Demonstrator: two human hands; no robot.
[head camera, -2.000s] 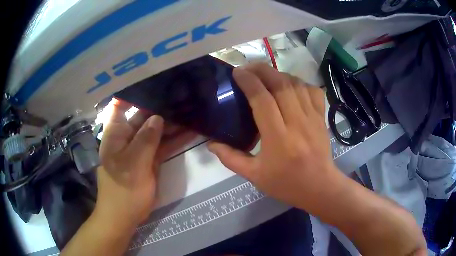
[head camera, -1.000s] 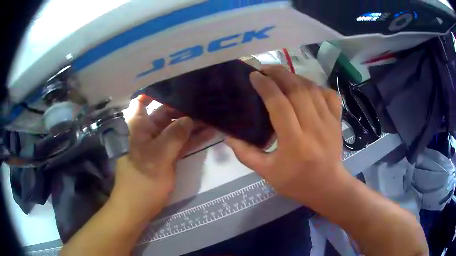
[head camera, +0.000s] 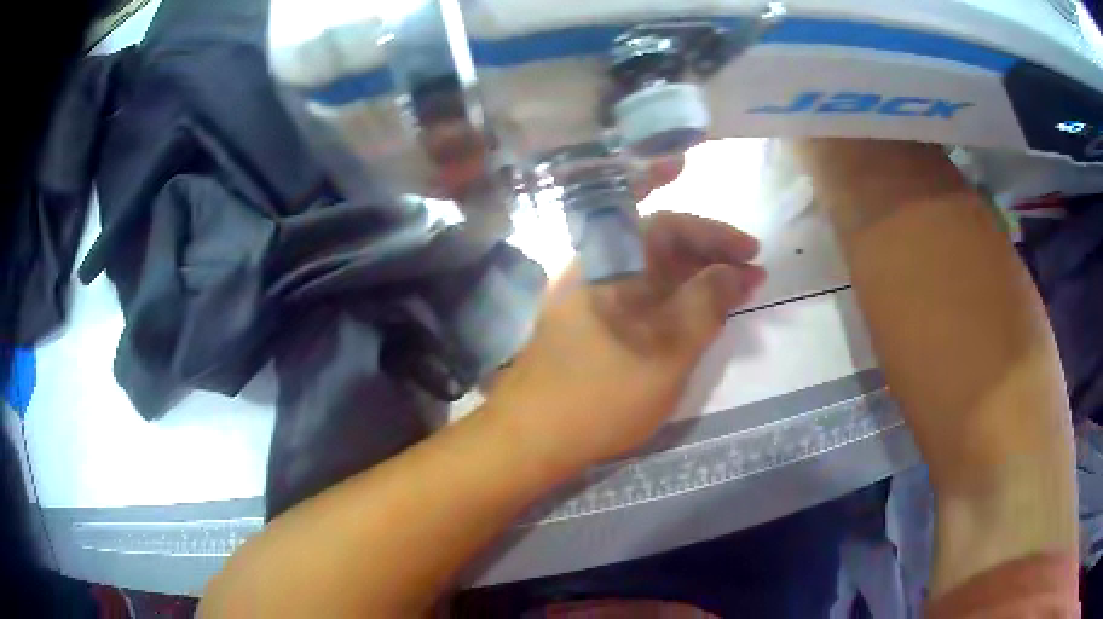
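Observation:
The white sewing machine head crosses the top, with its metal parts above my left hand. My left hand is below the grey ribbed cylinder, its thumb and fingers apart, with nothing visible in it. My right forearm reaches up behind the machine arm, which hides most or all of that hand. Skin-coloured patches show behind the head; I cannot tell whose hand or what they hold. The dark grey garment piece lies bunched left of the needle area. The black slab is not visible.
A ruler strip runs along the front table edge. Dark cloth is at the far right, and paler cloth is below the table edge. A blue thing shows at the left rim.
The view has swung left, showing more dark cloth. The black slab has gone from sight. My right hand has left the slab's former place and its arm now reaches behind the machine.

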